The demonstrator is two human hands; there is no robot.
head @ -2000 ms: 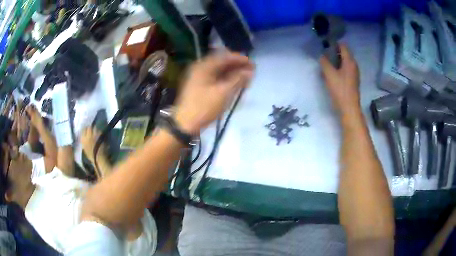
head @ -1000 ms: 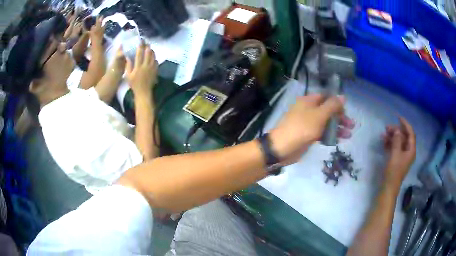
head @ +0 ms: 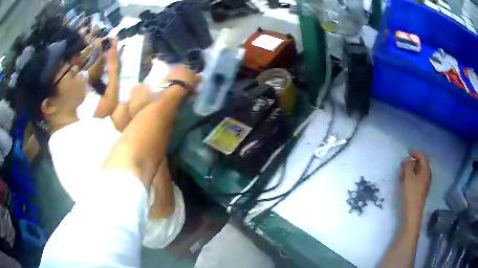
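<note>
My left hand (head: 187, 78), blurred beyond a dark wristband, is stretched far to the left. It is at the left edge of a blurred pale blue-white carton (head: 217, 73) and appears to grip it; the fingertips are unclear. My right hand (head: 416, 175) is over the white sheet at the right, empty, its fingers loosely curled and apart. A loose pile of small dark fan blades (head: 363, 196) lies on the sheet left of my right hand. Dark fans (head: 445, 235) lie at the lower right, partly cut off by the edge.
A blue bin (head: 414, 78) with small packets stands at the far right. Black cords (head: 304, 180) and a white cable (head: 330, 146) lie left of the blades. Left are black-wrapped items (head: 262, 136), a yellow-faced card (head: 228, 135), a tape roll (head: 280, 86), a brown box (head: 270, 49) and a co-worker.
My left hand has moved far left from above the sheet; the fan it held is no longer visible. The blurred carton now shows beside it. My right hand stays at the right, its fingers more curled.
</note>
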